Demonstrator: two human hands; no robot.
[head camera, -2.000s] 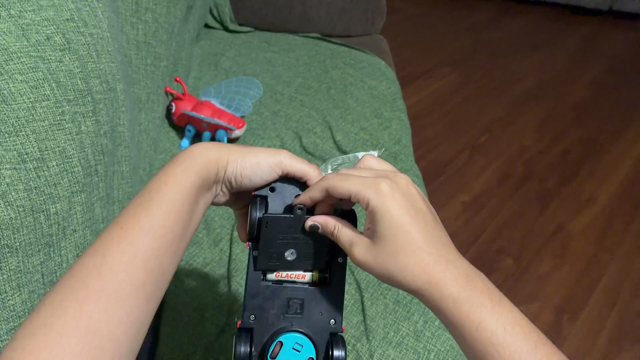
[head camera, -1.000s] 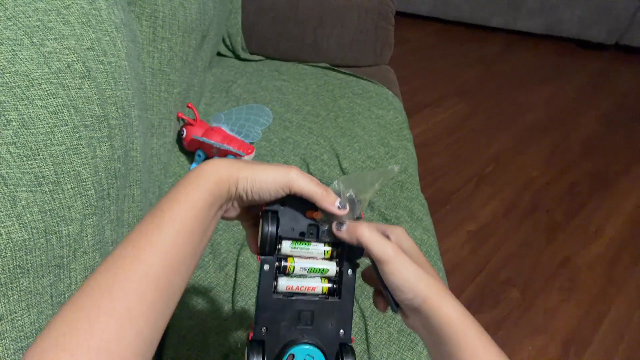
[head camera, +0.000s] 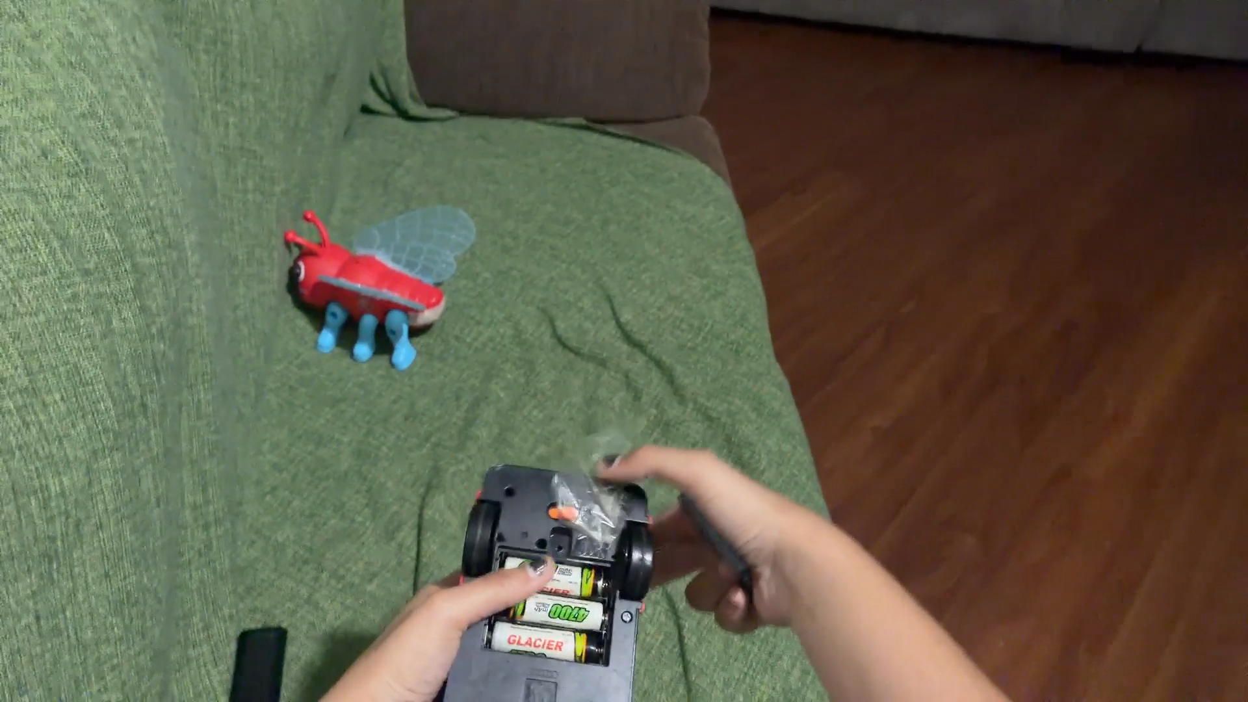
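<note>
A black toy car (head camera: 585, 678) lies wheels-up at the bottom centre, its battery compartment uncovered. Three cylindrical batteries (head camera: 546, 643) sit side by side in it. My left hand (head camera: 439, 624) grips the car from the left, the thumb resting on the top battery. My right hand (head camera: 741, 536), right of the car, has a flat black piece, probably the battery cover (head camera: 717, 539), held in its curled fingers. Its thumb and index finger are at a crumpled clear plastic bag (head camera: 590, 507) lying over the front of the car's underside, beside a small orange part (head camera: 563, 513).
A red toy insect (head camera: 370, 288) with blue legs and translucent wings stands on the green sofa cover (head camera: 604, 253). A black object (head camera: 258, 663) lies at the lower left. Beyond are a brown armrest (head camera: 556, 58) and, to the right, the wooden floor (head camera: 1004, 292).
The black cover has come off the battery compartment into my right hand, baring the batteries. My left hand has moved from the car's front end down to its left side.
</note>
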